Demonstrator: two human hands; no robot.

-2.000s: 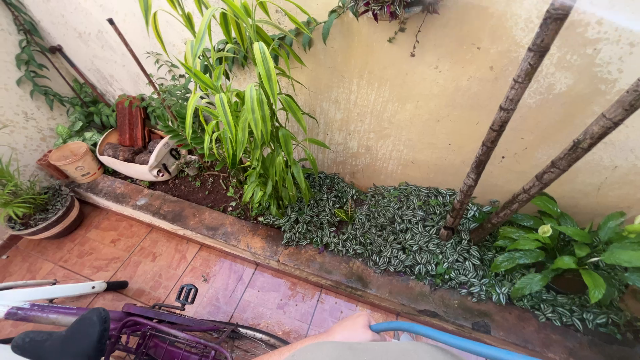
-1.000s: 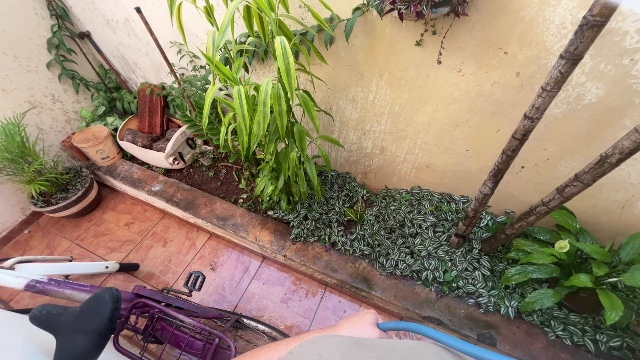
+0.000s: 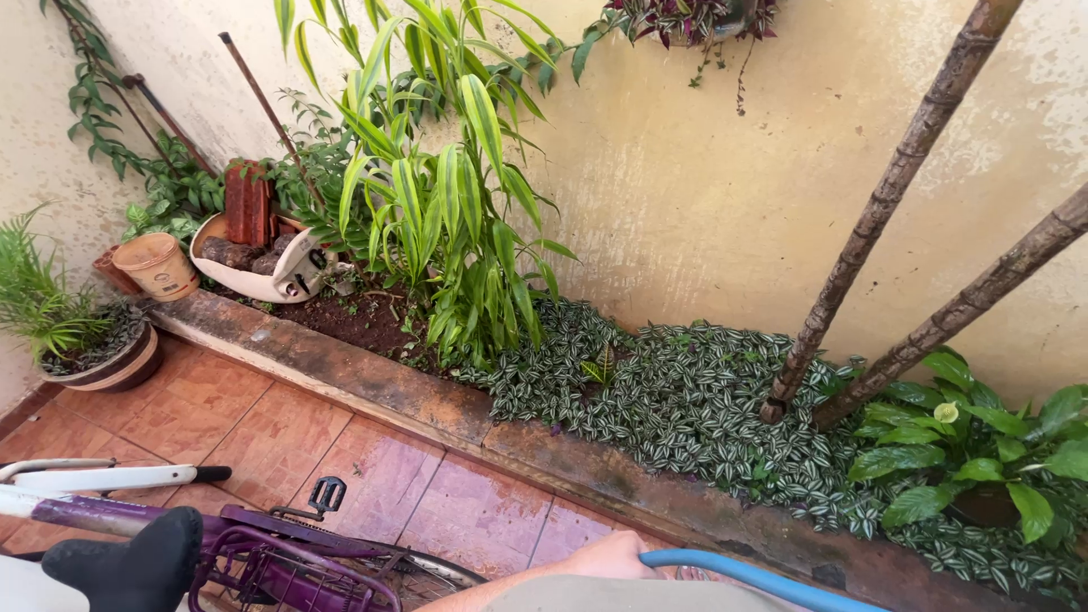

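Note:
My left hand (image 3: 614,557) is closed around a blue hose (image 3: 748,575) at the bottom of the head view. The hose curves away from the fist to the lower right; its far end is hidden. Beige cloth covers part of the forearm. Beyond the hand runs the low masonry curb (image 3: 463,416) of a planting bed. Striped ground-cover plants (image 3: 680,399) fill much of the bed, beside a tall yellow-green leafy plant (image 3: 459,195). At the right stand two bare woody stems and a broad-leaved plant (image 3: 977,450) with a pale flower. My right hand is out of view.
A purple bicycle (image 3: 280,552) with a black saddle (image 3: 127,557) stands at lower left on partly wet tiles (image 3: 476,510). Farther left are a potted plant (image 3: 110,357), a bucket (image 3: 157,265) and a pale container (image 3: 255,276) holding dark lumps. A wall (image 3: 680,195) backs the bed.
The view has shifted somewhat, bringing more of the potted plant at left into sight. My left hand keeps its hold on the blue hose.

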